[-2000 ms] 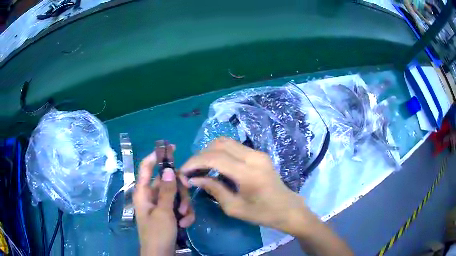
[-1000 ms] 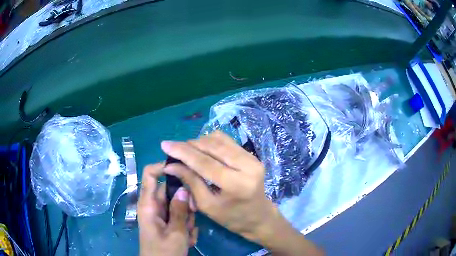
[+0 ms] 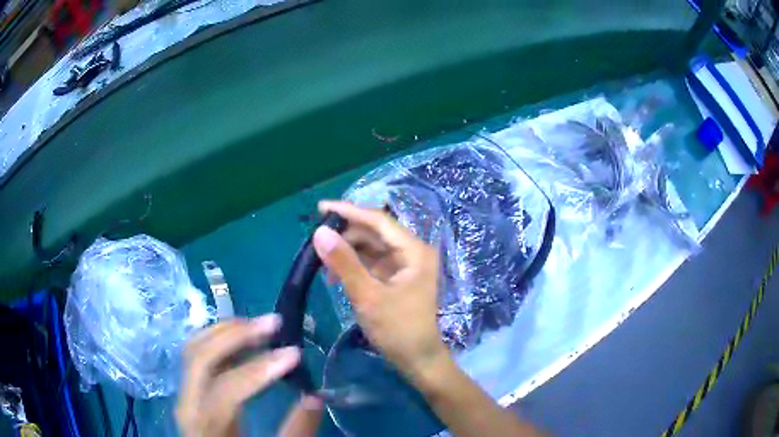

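Observation:
A matt black curved part (image 3: 295,294) is held upright in front of me, slightly arched. My left hand (image 3: 239,371) grips its lower end between thumb and fingers; the hand is blurred and cut off by the bottom edge. My right hand (image 3: 389,286) pinches its top end between thumb and fingertips. A thin wire (image 3: 328,363) loops below the hands on the bench. A shiny metal band (image 3: 219,290) lies between the left bag and the black part, its lower end hidden by my left hand.
A crumpled clear bag (image 3: 132,316) is at left. An open clear bag of black parts (image 3: 478,230) lies centre-right, a black arc with wire (image 3: 547,243) on it. Strips in film (image 3: 606,162) lie on a white sheet (image 3: 547,341). A blue cap (image 3: 709,134) is far right. The green belt (image 3: 342,94) runs behind.
My hands have moved apart along the black part, which now shows as a long arc between them. My left hand is lower and further left. The view has tilted.

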